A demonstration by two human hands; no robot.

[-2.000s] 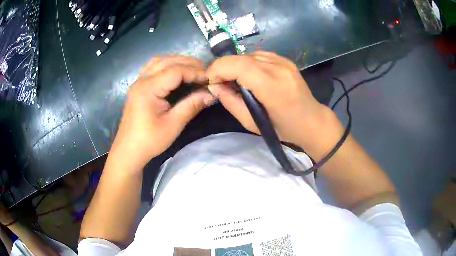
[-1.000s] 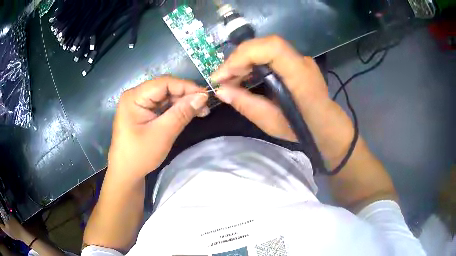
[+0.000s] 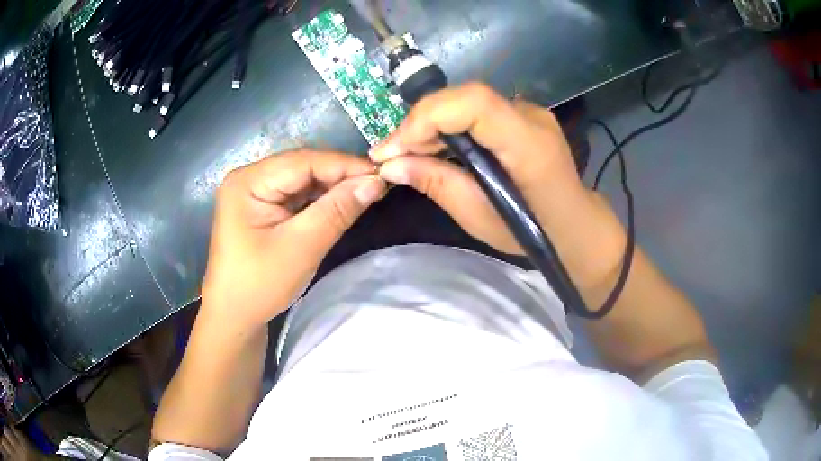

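A green circuit board strip (image 3: 347, 76) with white and silver pads lies near the table's front edge, its lower end close to my fingertips. My right hand (image 3: 509, 167) holds the soldering iron (image 3: 417, 76) by its black handle, the pale collar and blurred metal tip pointing up beside the board, off it. Its thumb and index finger also pinch near the left hand's fingertips. My left hand (image 3: 275, 221) pinches a very thin wire end between thumb and index finger, mostly hidden by the fingers. The rest of that lead cannot be made out.
A bundle of black cables (image 3: 184, 40) with small pale connectors lies back left. A shiny plastic bag (image 3: 27, 135) is at the far left. The iron's black cord (image 3: 628, 257) loops past my right forearm. Part of another person's arm shows at the bottom left edge.
The view has shifted, and the board shows more fully, further left. The iron has moved away from over it. My fingertips stay together at the table's front edge, now closer than a second ago.
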